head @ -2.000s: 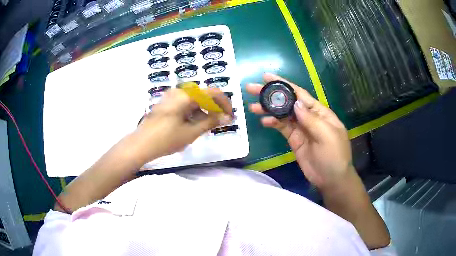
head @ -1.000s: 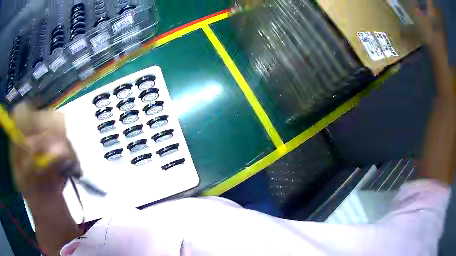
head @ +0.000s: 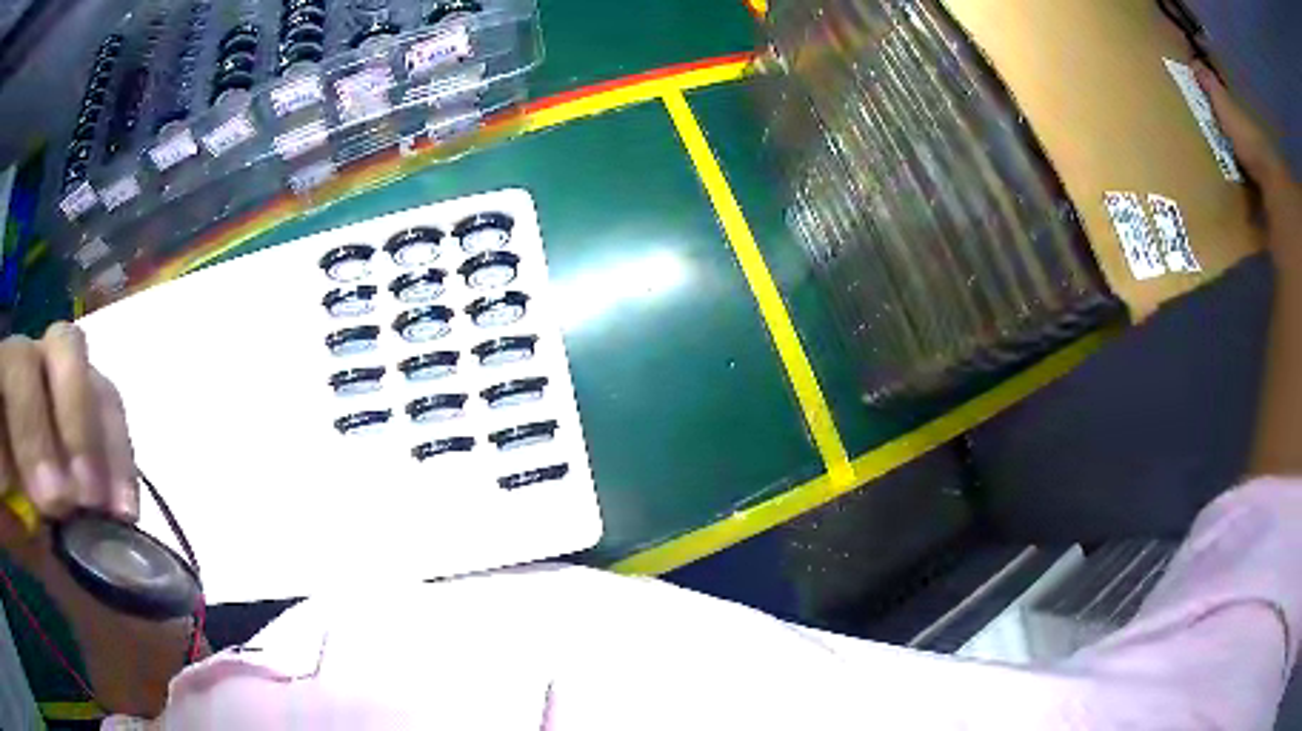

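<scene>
My left hand (head: 64, 429), at the left edge, holds a round black part (head: 129, 567) by its rim, with a bit of a yellow probe (head: 20, 511) beside the fingers. Thin red and black leads run by the wrist. The white tray (head: 229, 429) lies in front of me with three columns of round black parts (head: 424, 323) standing on edge. My right hand (head: 1239, 136) is at the far right edge of the brown card (head: 1057, 86); its fingers are blurred and partly hidden, so its grip cannot be told.
A tall stack of clear plastic trays (head: 928, 214) stands at right, beside the brown card with white labels. Clear compartment boxes (head: 307, 100) with black parts and labels are at back left. Yellow and red tape lines cross the green mat (head: 671, 357).
My right hand, which held a round part over the mat, has moved to the brown card. My left hand has moved from the rows to the left edge and now holds a round part.
</scene>
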